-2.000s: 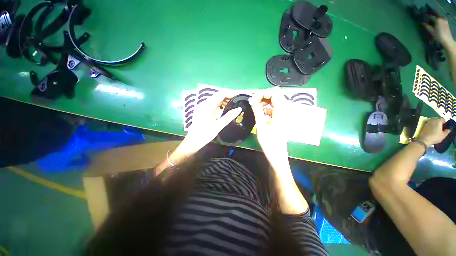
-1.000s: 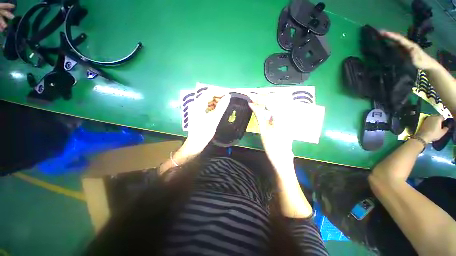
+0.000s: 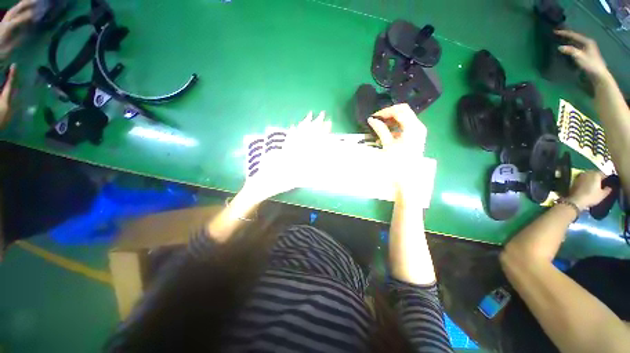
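Note:
White adhesive sheets point(image 3: 423, 180) with rows of black crescent strips point(image 3: 255, 157) lie at the table's near edge, strongly overexposed. My left hand point(image 3: 293, 155) rests over the sheets with its fingers spread and no base in it. My right hand point(image 3: 404, 134) is above the sheets' right part, its fingers curled beside the nearest black oval base point(image 3: 367, 103). Glare and the fingers hide whether it grips this base or a strip. More black bases point(image 3: 418, 86) overlap just beyond.
Black curved brackets point(image 3: 148, 96) lie at the left. Black oval parts point(image 3: 476, 120) and a grey-faced part point(image 3: 505, 196) are at the right, with another strip sheet point(image 3: 584, 134). Other people's hands point(image 3: 584, 55) show at the right and upper left. A cardboard box point(image 3: 128, 283) is below the table edge.
The base my hands held is no longer between them. My right hand has moved right and away from me, to the pile. My left hand has opened over the sheets. More parts lie at the right.

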